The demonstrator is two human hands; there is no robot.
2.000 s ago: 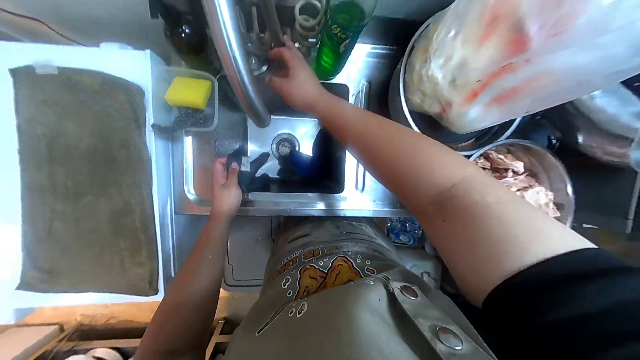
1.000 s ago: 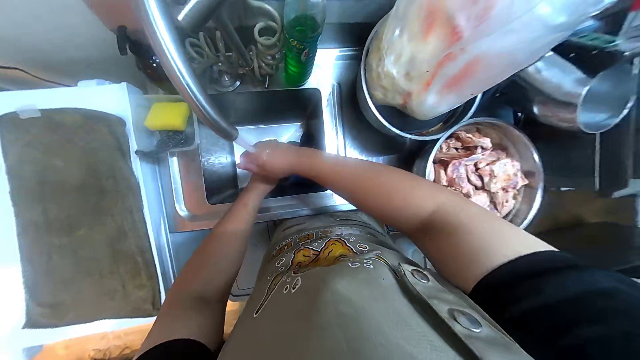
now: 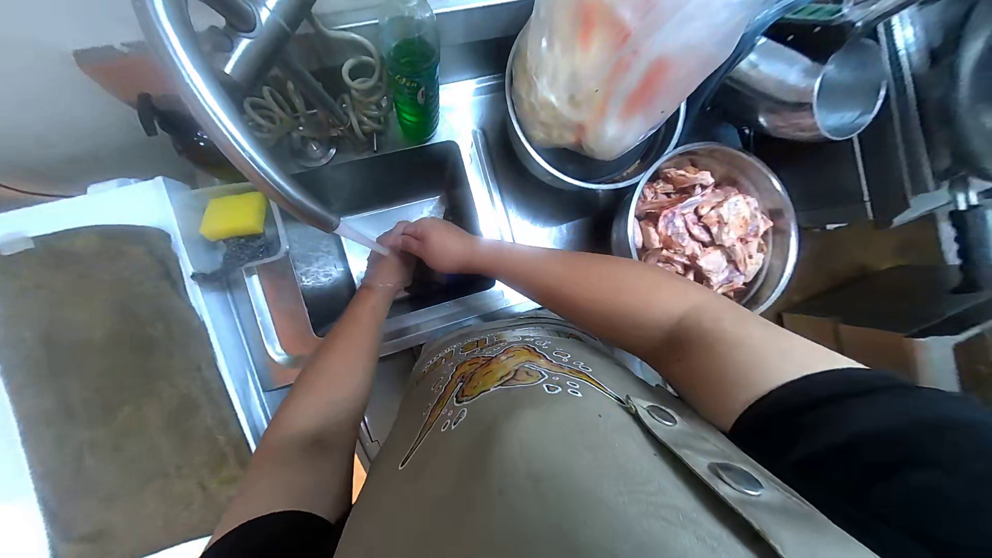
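Observation:
Water runs from the curved metal faucet (image 3: 232, 147) onto my two hands, which touch each other over the steel sink basin (image 3: 318, 271). My left hand (image 3: 387, 267) lies directly under the stream. Against its fingers, from the right, rests my right hand (image 3: 438, 244) with its fingers bent. Whether either hand holds something cannot be seen; the dark cloth seen earlier is not distinguishable. Part of the basin floor is hidden beneath the hands.
Left of the basin are a yellow sponge (image 3: 232, 215) in a clear tub and a brown cloth (image 3: 116, 372). Behind stand a green bottle (image 3: 415, 85) and coiled hose (image 3: 360, 93). Rightward are a pot (image 3: 562, 180) under a plastic bag (image 3: 620, 77) and a bowl (image 3: 784, 232) of raw meat pieces (image 3: 709, 225).
My right hand has come down from behind the faucet and met my left hand in the basin. Water now flows. A dark item at my left hand two seconds ago is no longer visible.

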